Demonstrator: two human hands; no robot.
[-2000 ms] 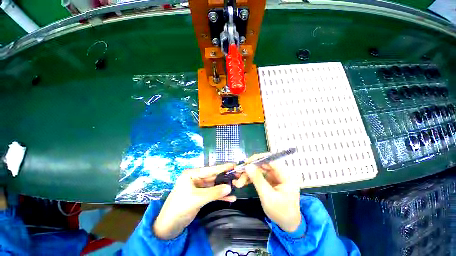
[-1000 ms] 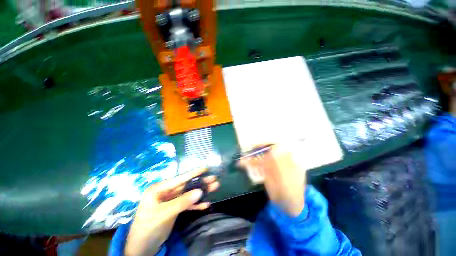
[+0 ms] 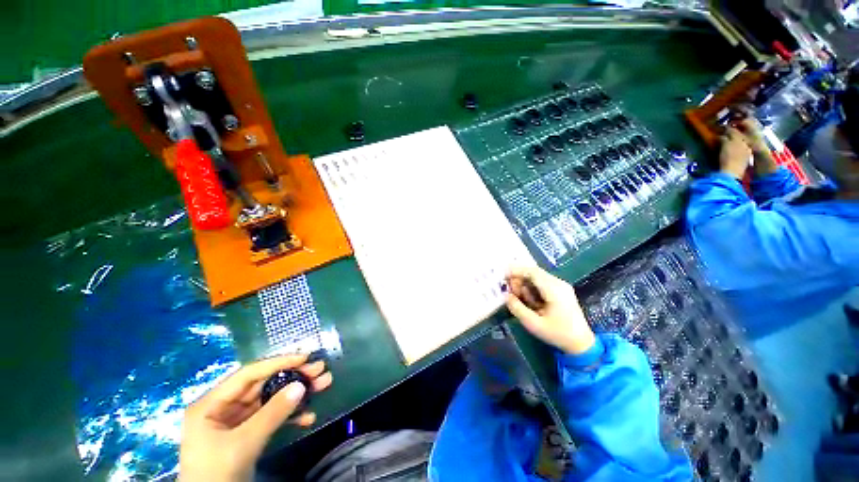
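My left hand [image 3: 243, 414] holds a small round black housing [image 3: 284, 388] between thumb and fingers, below the gridded strip [image 3: 290, 313]. My right hand [image 3: 551, 309] is at the lower right corner of the white board [image 3: 414, 235], fingers pinched around a dark, slim thing, probably the tweezers [image 3: 527, 290], largely hidden by the fingers. A few small slivers stand on the board beside the fingertips. The toggle press [image 3: 273, 221] stands left of the board, its red handle [image 3: 202, 184] hanging down.
Shiny blue-clear film [image 3: 151, 329] lies left of the press. A clear blister tray [image 3: 575, 169] with rows of black parts lies right of the board; stacked trays [image 3: 697, 358] are lower right. Another person in a blue smock [image 3: 772, 226] sits at the right.
The view has turned right, so the press sits further left. My right hand has moved away from my left hand to the board's lower right corner. My left hand still holds the housing.
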